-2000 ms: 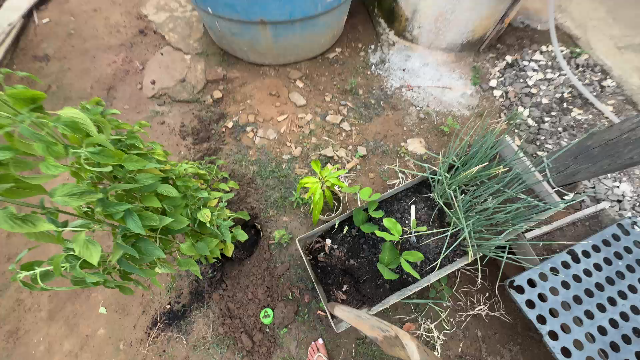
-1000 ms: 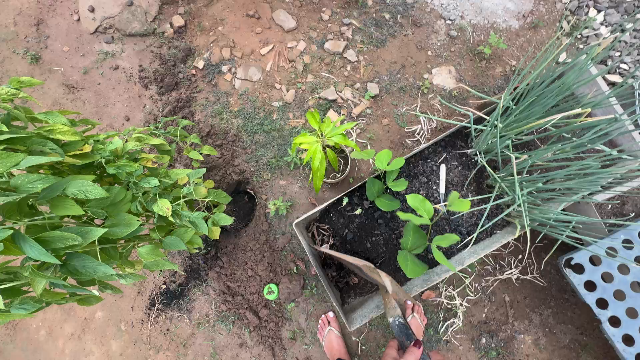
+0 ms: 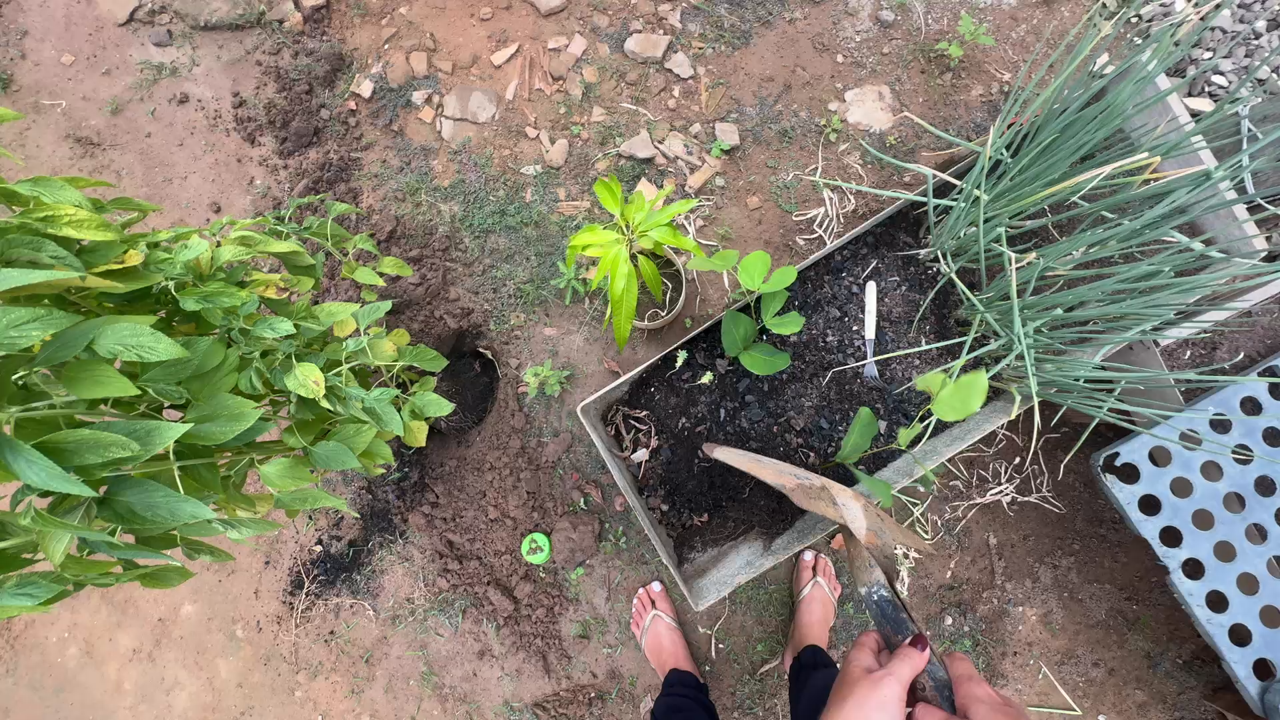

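A hoe with a worn metal blade (image 3: 800, 488) and a dark handle reaches over the near edge of a rectangular planter box (image 3: 640, 512). My left hand (image 3: 872, 680) grips the handle at the bottom of the view, and my right hand (image 3: 968, 692) is on it just beside. The blade lies over dark soil (image 3: 760, 425) at the box's near left part. One leafy seedling (image 3: 762, 320) stands in the soil; another seedling (image 3: 900, 425) leans beside the blade. A small fork with a white handle (image 3: 870, 320) lies on the soil. Green onions (image 3: 1080, 230) fill the box's right part.
At left a large leafy plant (image 3: 180, 390) spreads beside a hole (image 3: 468, 388) in the ground. A potted seedling (image 3: 635, 250) stands behind the box, and a green lid (image 3: 535, 548) lies on the dirt. A perforated grey crate (image 3: 1200, 510) is at right. My sandaled feet stand by the box.
Both hands are now in view on the handle; one second ago only part of a hand showed. The blade has moved right, against the near seedling, which now leans. The view has shifted closer.
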